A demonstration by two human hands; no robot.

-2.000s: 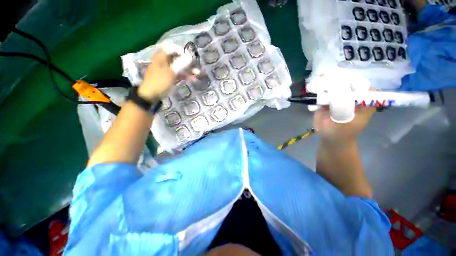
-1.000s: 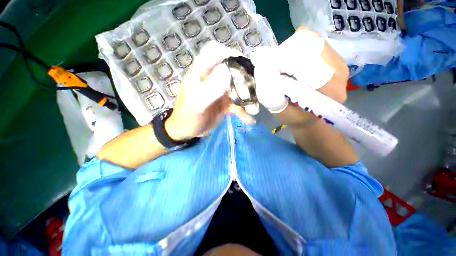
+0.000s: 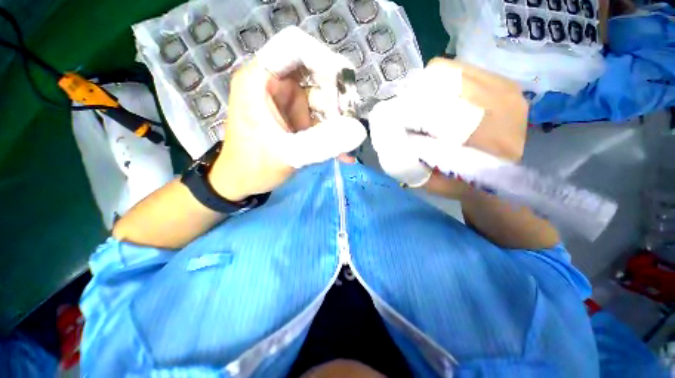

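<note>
My left hand (image 3: 270, 118), in white finger coverings, holds a silver metal case (image 3: 342, 92) nearly edge-on between thumb and fingers in front of my chest. My right hand (image 3: 459, 122), also with white finger coverings, grips the white paint marker (image 3: 540, 192). The marker's barrel points down to the right and is blurred. Its front end lies close to the case; whether it touches cannot be told. The parts tray (image 3: 178, 103), with rows of silver cases, lies behind my hands and is partly hidden by them.
An orange-and-black tool (image 3: 89, 92) lies at the left on a white sheet (image 3: 126, 166), by black cables (image 3: 29, 55). A second tray (image 3: 551, 37) with darker parts is at the upper right, beside another person's blue sleeve (image 3: 636, 66). A red object (image 3: 651, 273) is at the lower right.
My hands first came together around the case and marker, leaving the tray. Since then the case has turned more edge-on, and my left fingers have shifted around it.
</note>
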